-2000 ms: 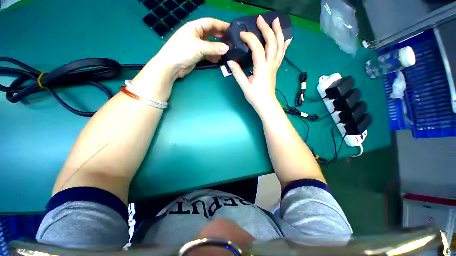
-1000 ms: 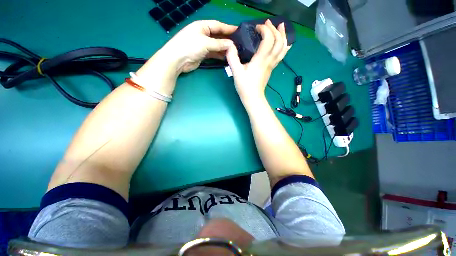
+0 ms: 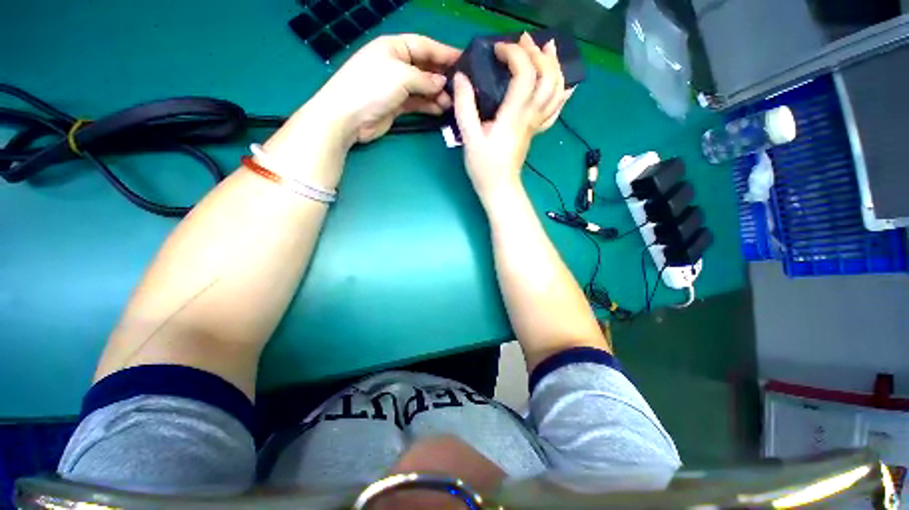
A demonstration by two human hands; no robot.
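Note:
A black adapter unit point(image 3: 480, 68) is at the top centre, held just over the green bench by both hands. My left hand point(image 3: 401, 88) grips its left, cable end with thumb and fingertips. My right hand point(image 3: 510, 105) lies over its top and near side, thumb on the near face, fingers across the top. The fingers hide part of the unit. A small white tag point(image 3: 452, 136) shows below its left end. The thick black unit cable point(image 3: 164, 125) runs left from the unit under my left wrist to a coil tied with a yellow band point(image 3: 76, 136).
A black pad sheet point(image 3: 342, 24) lies at the top. Right of the unit are thin black leads point(image 3: 581, 222), a white power strip point(image 3: 648, 219) with several black adapters point(image 3: 678, 211), and a clear bag point(image 3: 658, 58). A clear bottle point(image 3: 750, 134) lies by a blue crate point(image 3: 837, 199).
My right thumb has moved up onto the unit's near face, and its fingers have shifted on top. My left hand keeps its grip. The view has shifted slightly.

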